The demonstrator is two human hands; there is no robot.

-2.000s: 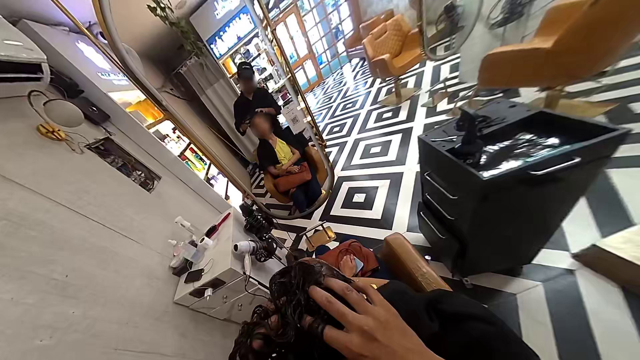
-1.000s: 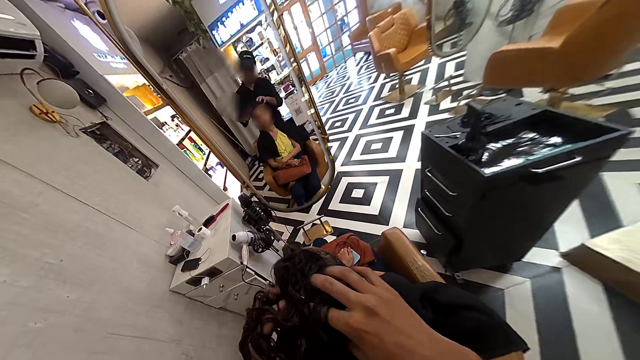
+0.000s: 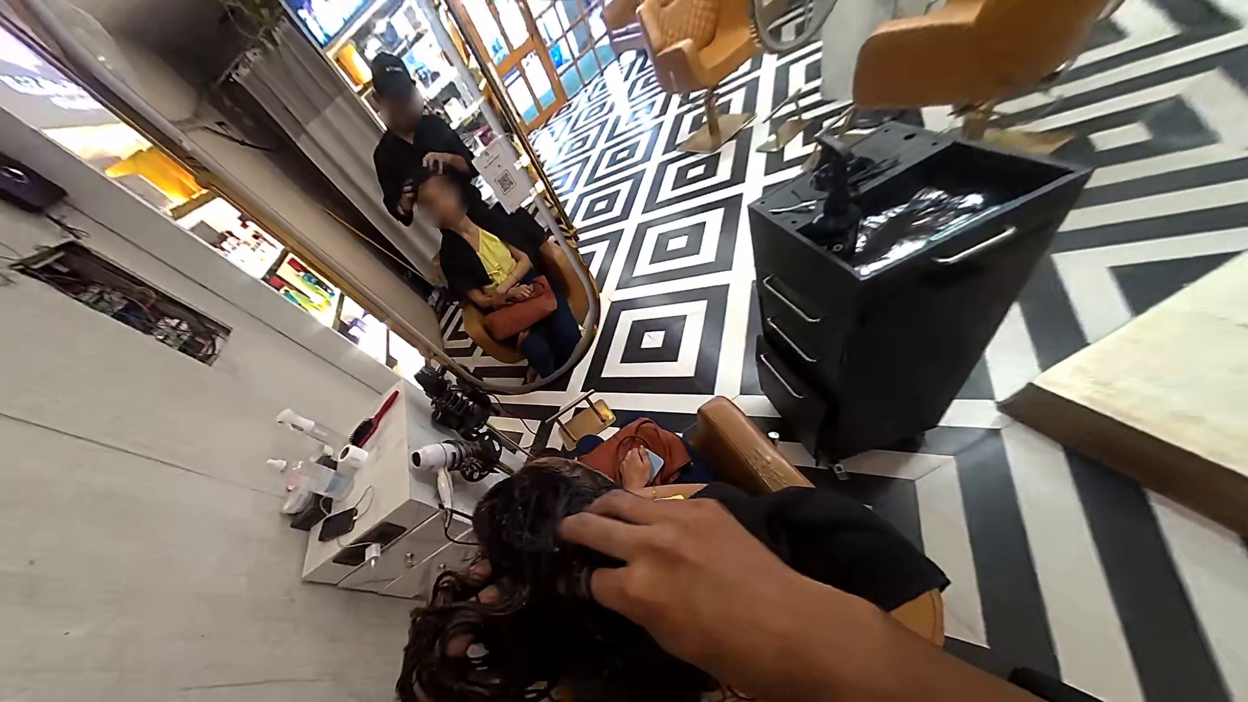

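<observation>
Dark curly hair (image 3: 536, 526) covers the head of a seated person at the bottom middle. My right hand (image 3: 663, 561) reaches in from the lower right, its bent fingers sunk in the hair near the crown. Bits of skin show between the curls at lower left, seemingly fingers of my left hand (image 3: 485, 593); the curls hide the rest and its grip. The seated person wears a black top (image 3: 829, 546) and rests a hand on a rust-red bag (image 3: 643, 444) in the lap.
A tilted mirror (image 3: 585, 356) stands ahead. Left, a white drawer cabinet (image 3: 395, 487) bears a hair dryer (image 3: 439, 456), a red hairbrush (image 3: 375, 419) and bottles (image 3: 327, 480). A black trolley (image 3: 877, 331) stands right, near the brown chair arm (image 3: 746, 448). Tan salon chairs (image 3: 960, 58) stand behind.
My right hand's fingers have shifted over the hair and are more bent than before. The view has moved slightly.
</observation>
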